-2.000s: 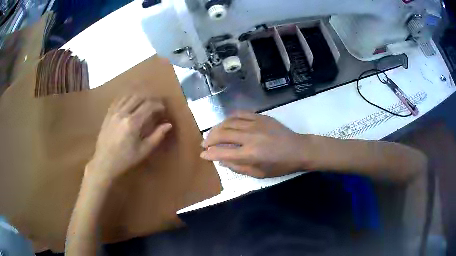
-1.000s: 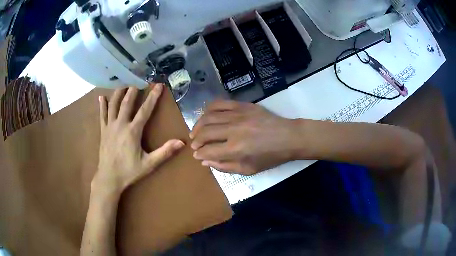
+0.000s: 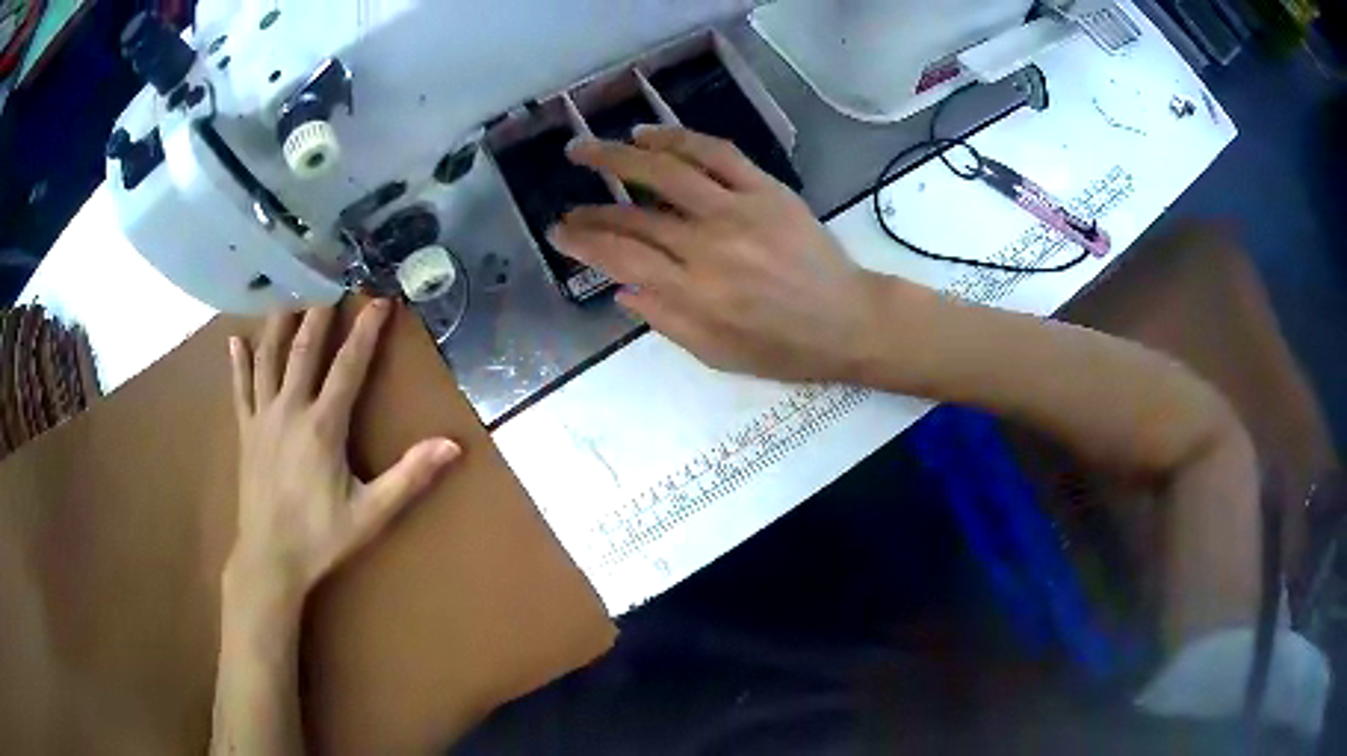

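Note:
The brown garment panel [image 3: 399, 620] lies flat at the left, its upper edge at the sewing machine's needle area. My left hand [image 3: 303, 473] rests flat on it with fingers spread, the index fingertip beside the presser foot. My right hand [image 3: 724, 266] is over the label box [image 3: 761, 89], fingers bent and apart. It covers much of the black care labels [image 3: 539, 174]. Whether its fingertips touch a label cannot be told.
The white sewing machine [image 3: 443, 52] spans the top. Pink-handled thread snips [image 3: 1056, 214] on a black cord lie right of the box. Stacked brown pieces [image 3: 42, 377] stand at the far left. Ruler marks [image 3: 724, 458] run along the table front. Brown fabric [image 3: 1211, 355] hangs at the right.
My right hand has moved from the panel's edge up and right to the label box. My left hand has spread flat on the panel near the needle. The camera view has shifted right.

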